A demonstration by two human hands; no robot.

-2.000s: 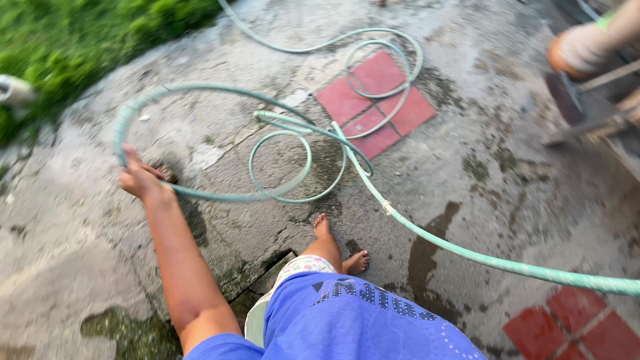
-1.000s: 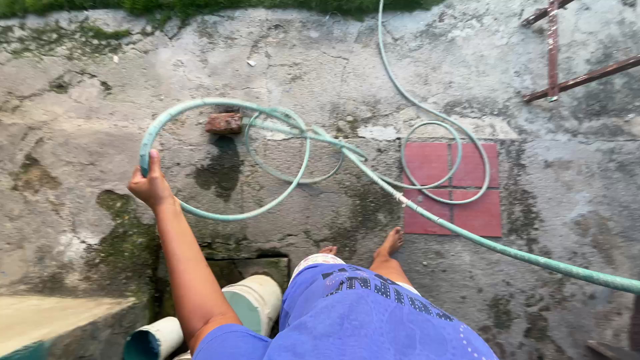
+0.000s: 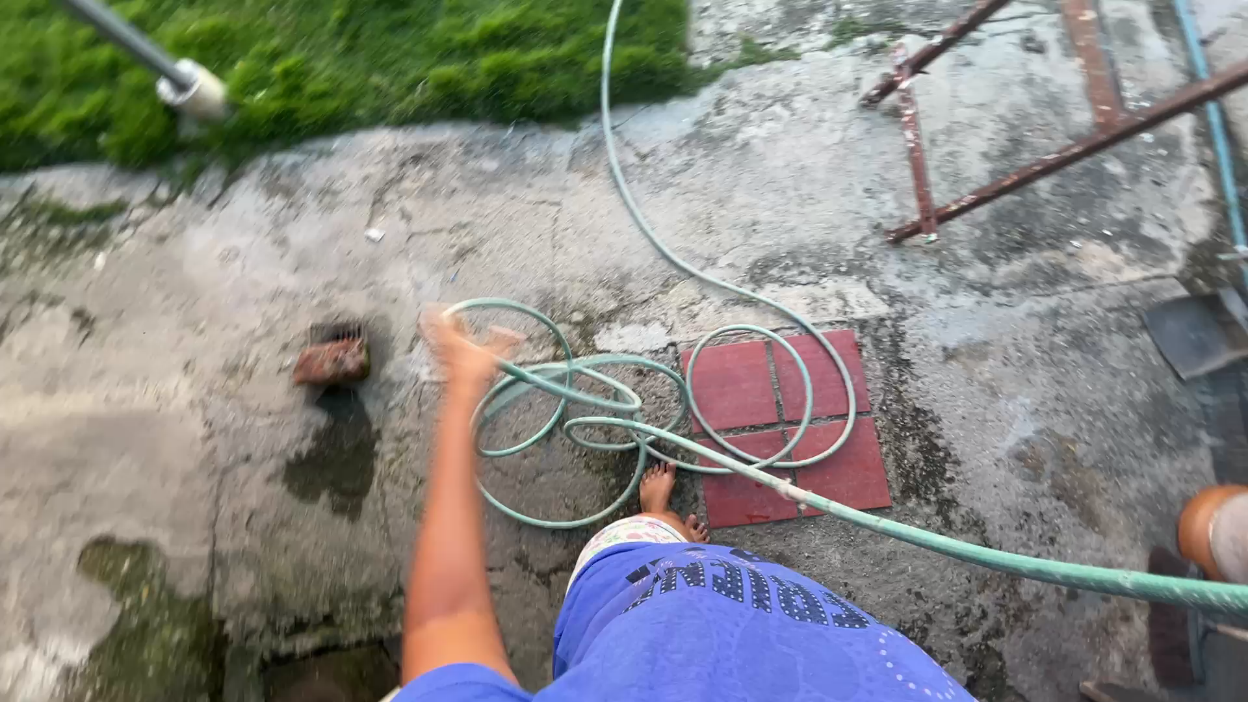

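My left hand (image 3: 468,341), blurred, is stretched out over the concrete at the loops of a green garden hose (image 3: 526,375). Its fingers look spread, and a loop passes at the hand; whether it grips the hose cannot be told. Several loops lie tangled in front of my bare feet, partly over four red floor tiles (image 3: 840,466). One length runs up toward the grass, and a thicker-looking length crosses from the coil to the right edge. My right hand is out of view.
A broken brick (image 3: 333,361) sits on the wet concrete at left. Grass (image 3: 390,58) borders the top left, with a metal pole (image 3: 132,39) over it. A rusty metal frame (image 3: 1033,171) lies at upper right, near a dark dustpan-like object (image 3: 1194,331) and a blue hose (image 3: 1209,127).
The big hose loop that my left hand held up one second ago has gone down into the tangle of loops. The view has shifted.
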